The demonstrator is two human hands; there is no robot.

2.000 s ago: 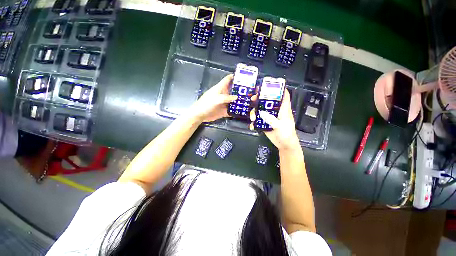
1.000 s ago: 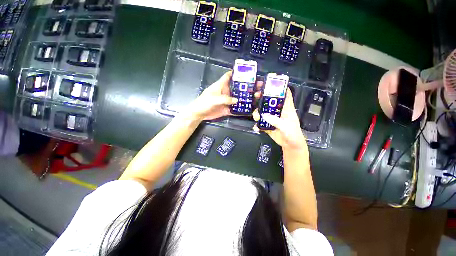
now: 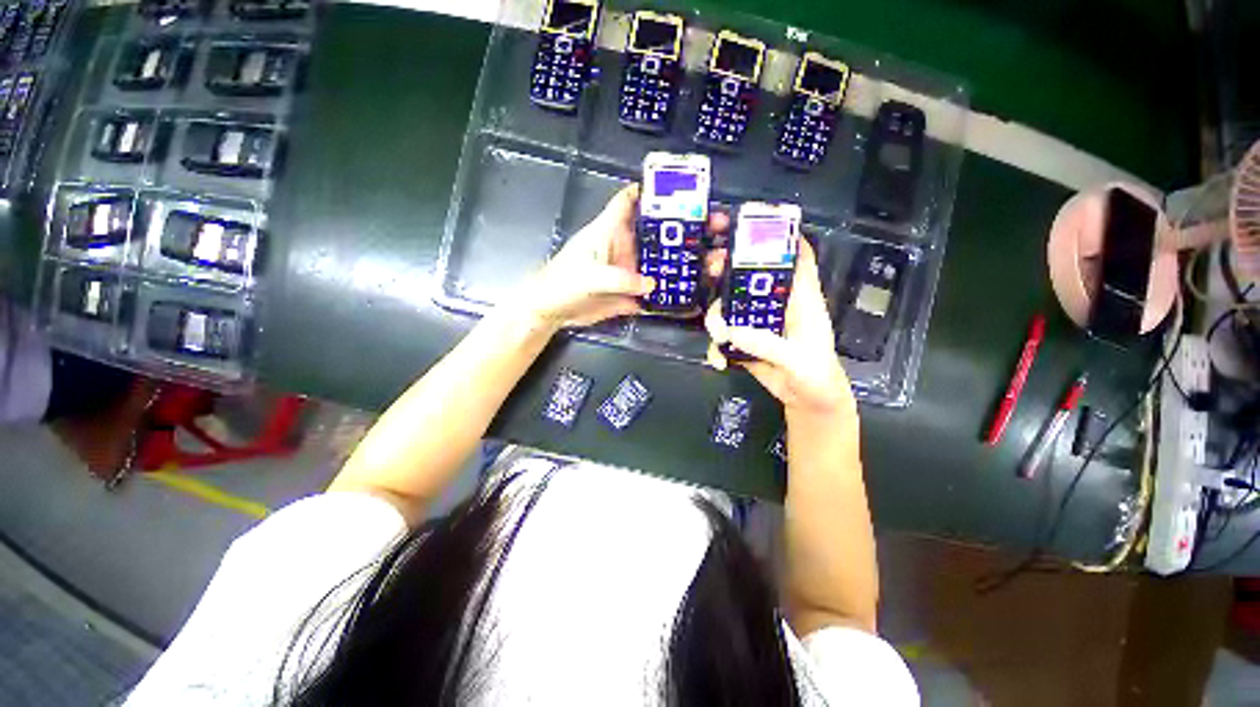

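Note:
My left hand point(image 3: 594, 276) holds a keypad mobile phone point(image 3: 674, 238) upright with its screen lit purple and white. My right hand point(image 3: 795, 345) holds a second keypad phone point(image 3: 761, 276) beside it, its screen lit pinkish, with my thumb over the lower keys. Both phones are above a clear blister tray point(image 3: 504, 228). Several keypad phones point(image 3: 650, 76) with dark screens lie face up in its back row. At its right end lie a black phone face down point(image 3: 891, 159) and another black back with a pale patch point(image 3: 871, 301).
Several small dark batteries point(image 3: 623, 402) lie on the bench near me. A second blister tray point(image 3: 152, 283) of face-down phones is at left. At right are a red marker point(image 3: 1017, 380), a red-and-black pen point(image 3: 1056, 428), a smartphone point(image 3: 1126, 263) on a pink fan base, and a power strip point(image 3: 1177, 456).
The view has shifted slightly. My right thumb has moved lower on its phone's keypad. Both hands still hold their phones, and both screens stay lit.

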